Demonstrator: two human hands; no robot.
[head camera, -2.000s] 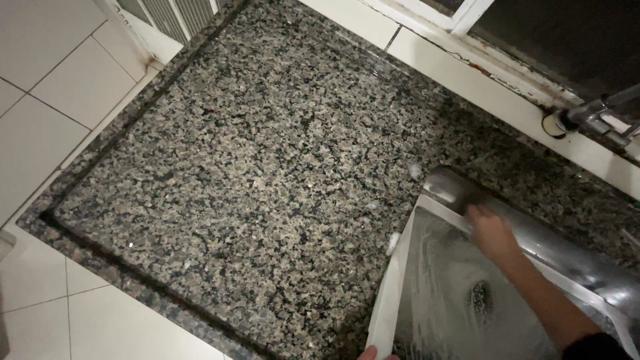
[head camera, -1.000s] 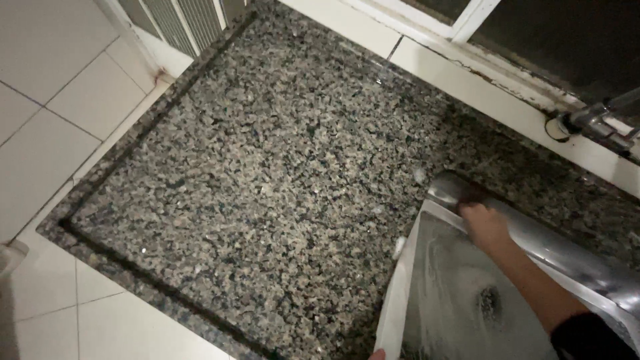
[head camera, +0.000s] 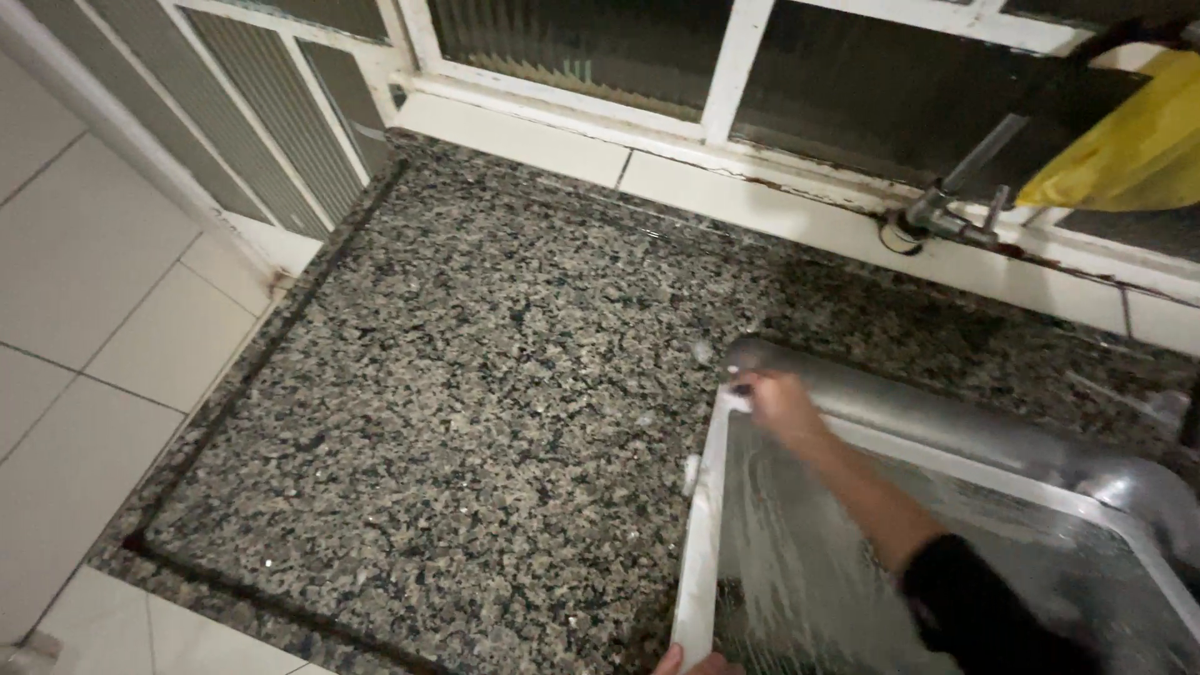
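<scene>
A flat glass panel (head camera: 834, 525) with a white frame (head camera: 701, 553) rests tilted over the metal sink basin (head camera: 900, 398), with whitish streaks of suds on the glass. My right hand (head camera: 783, 403), blurred, is at the frame's upper left corner, beside the basin's rounded corner. Something small and dark shows at its fingertips; what it is cannot be told. At the bottom edge of the view, my left hand (head camera: 694, 661) grips the left side of the white frame, only its fingers showing.
Around the sink lies a speckled granite countertop (head camera: 487, 403) with a raised edge and small blobs of foam. A metal faucet (head camera: 947, 220) is on the white tiled sill, under a framed window. A yellow bag (head camera: 1125, 150) hangs at upper right. Ribbed glass panes stand at upper left.
The view has shifted up, bringing more of the window and the yellow bag into sight. My right hand has moved to the frame's upper left corner from the top side.
</scene>
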